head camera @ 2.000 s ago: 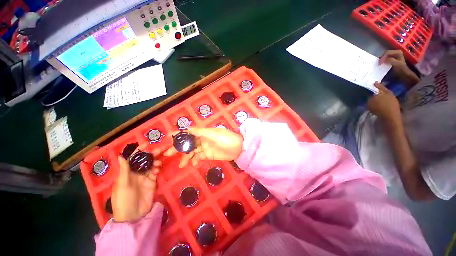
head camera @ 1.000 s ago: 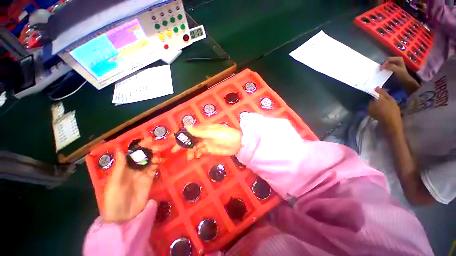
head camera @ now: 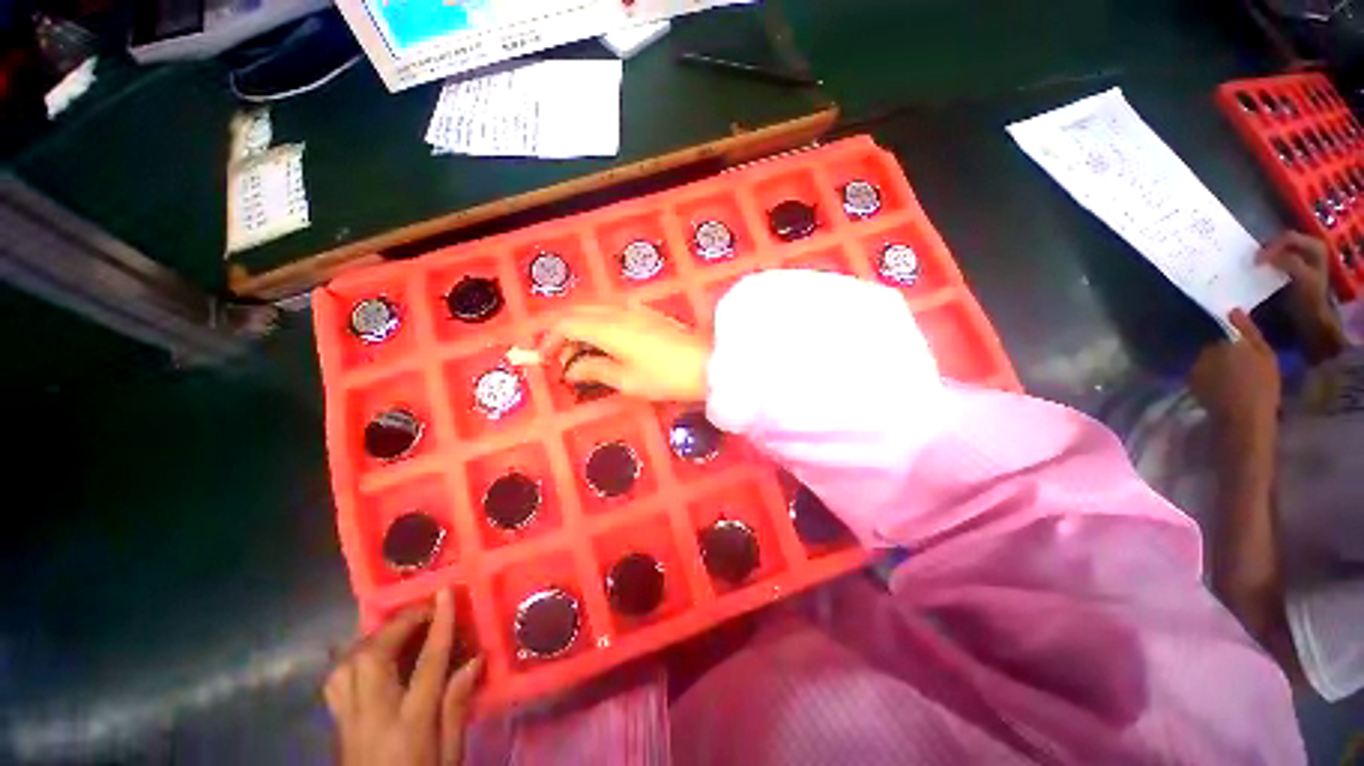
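A red tray [head camera: 347,494] of square compartments holds watch heads, one in most visible compartments. Some are silver, such as one [head camera: 498,391] left of my right hand; many are dark, such as one [head camera: 612,469] below it. My right hand [head camera: 636,353] reaches over the second row with its fingers around a dark watch head [head camera: 587,374], partly hidden by them. A small pale strip [head camera: 524,356] lies by its fingertips. My left hand [head camera: 401,691] is at the tray's lower left corner, cut off by the bottom edge; its fingers partly cover a dark thing in the corner compartment.
A wooden edge strip [head camera: 524,202] runs behind the tray. Beyond it are papers [head camera: 527,108], a white device [head camera: 494,45], a dark stick [head camera: 744,68] and label slips [head camera: 266,195]. At right, a person holds a white sheet [head camera: 1144,195] near another red tray [head camera: 1316,150].
Both hands held watch heads up over the tray before. My left hand has moved down to the tray's near corner; my right hand is now low at a compartment. The view has shifted.
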